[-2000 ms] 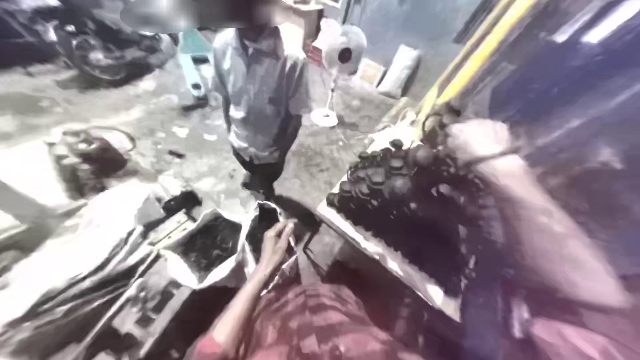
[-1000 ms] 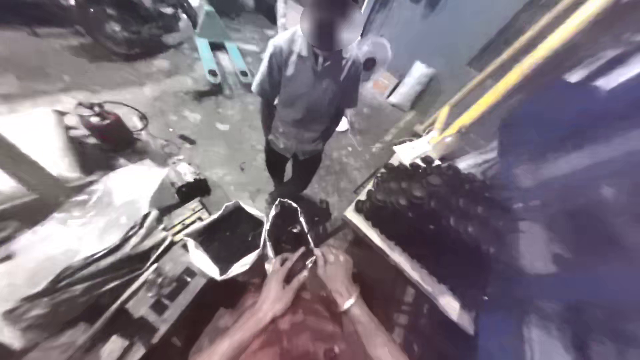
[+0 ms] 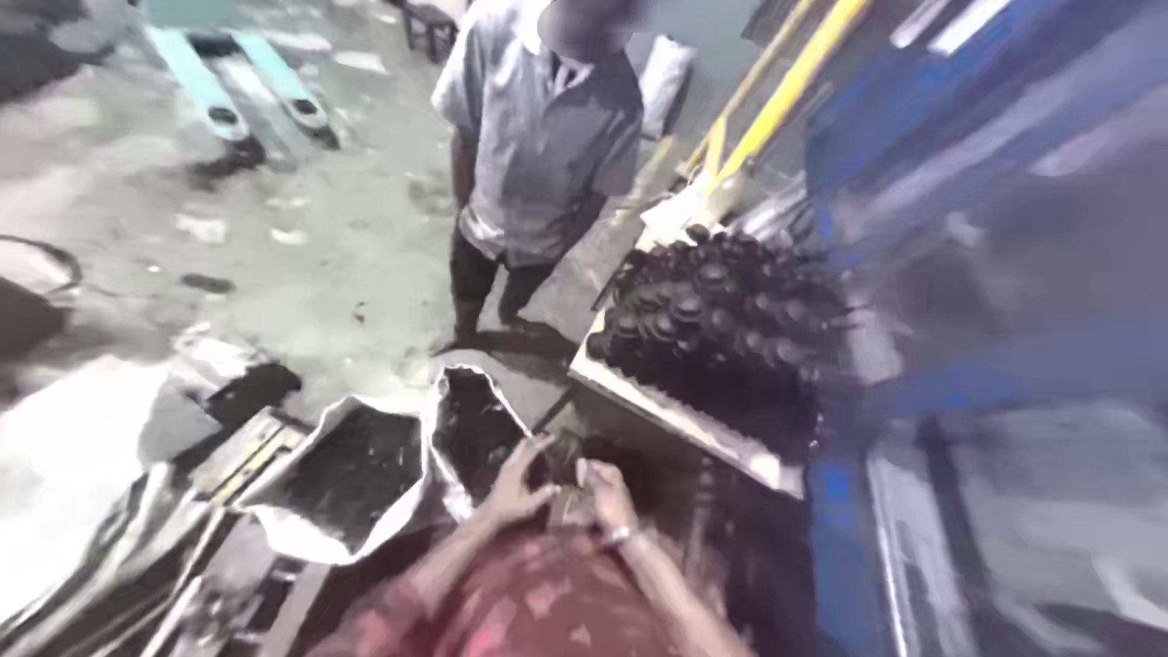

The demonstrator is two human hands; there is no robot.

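Note:
My left hand (image 3: 518,488) is at the lower middle, beside the rim of a narrow open sack (image 3: 470,415) with dark contents; its fingers are apart. Close to its right, my right hand (image 3: 604,493) has curled fingers near a small pale item, too blurred to name; whether it is gripped is unclear. A wider open white sack (image 3: 356,479), also dark inside, stands left of the narrow one. To the right, many dark rounded parts (image 3: 707,301) are heaped on a tray or table with a pale edge (image 3: 675,424).
A person in a grey shirt (image 3: 547,146) stands just beyond the sacks. Blue machinery (image 3: 985,228) fills the right side, with a yellow bar (image 3: 785,78) behind the heap. Pallet jack forks (image 3: 205,87) lie on the floor at upper left; white sheeting (image 3: 82,456) is at left.
My right hand was at the heap of dark parts two seconds ago and came to the narrow sack beside my left hand. Now both hands are a little right of that sack. The view has tilted down.

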